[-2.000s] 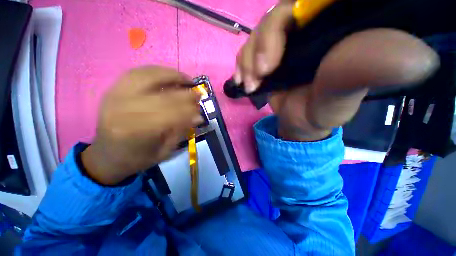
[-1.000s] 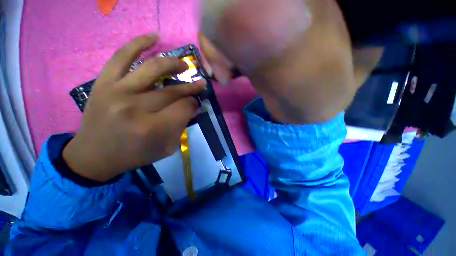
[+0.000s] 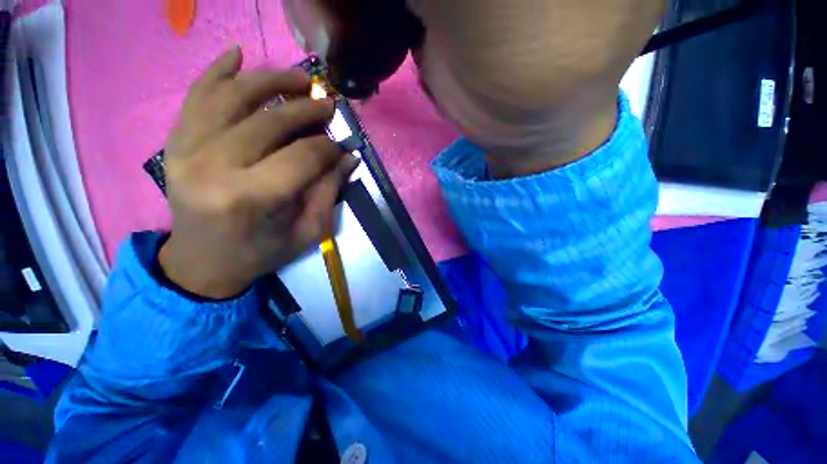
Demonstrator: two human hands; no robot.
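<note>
The opened tablet screen assembly lies tilted on the pink mat, its lower end against my blue clothing. An orange-gold flex cable runs down its white inside. My left hand lies over its upper part, fingers bent and spread, fingertips by the shiny yellow patch at the top corner; it hides much of the circuit board end. Whether it pinches anything is not visible. My right hand, cut by the top edge and blurred, is closed around the dark electric screwdriver, whose nose points down beside that corner.
An orange pick lies on the pink mat at upper left. Dark slabs with white sheets stand at the left edge. A black tablet with a white label lies at right, above blue bins. A black cord crosses at upper right.
My left hand has come down over the tablet and its fingers have spread. My right hand and the screwdriver have moved left to the tablet's top corner. The view has shifted.
</note>
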